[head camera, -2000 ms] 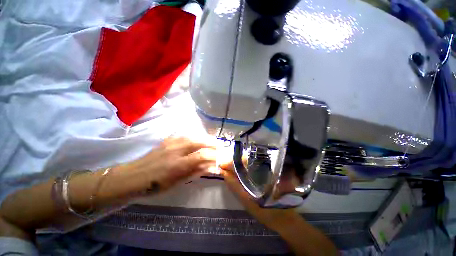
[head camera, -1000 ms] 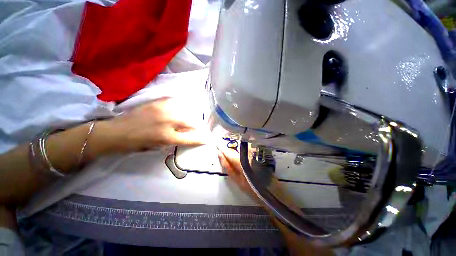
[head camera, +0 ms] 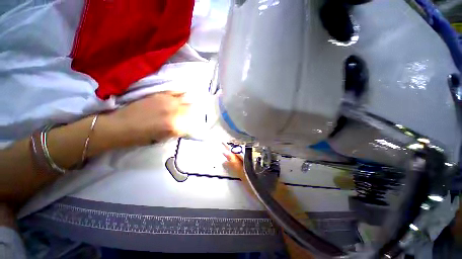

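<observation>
White garment fabric [head camera: 40, 96] lies in folds left of the sewing machine [head camera: 283, 66], with a red panel [head camera: 134, 43] on it. My left hand [head camera: 152, 119] is on the fabric's near edge left of the needle area; its fingertips wash out in bright light, so its grip cannot be told. My right hand [head camera: 235, 164] is near the presser foot [head camera: 261, 158], partly hidden behind the curved metal guard [head camera: 299, 230]; the pointing fingertips show small and blurred, and whether they hold cloth cannot be told. The needle point is lost in the glare.
The grey ruler-marked table edge [head camera: 162, 225] runs along the front. An oblong plate outline [head camera: 177, 169] shows in the white bed beside my left hand. The machine head fills the right side. Purple cloth [head camera: 439, 23] is at the upper right.
The view has shifted closer, so the machine head and guard look larger. My left hand has moved a little away from the needle area. More of the bed shows between my hands.
</observation>
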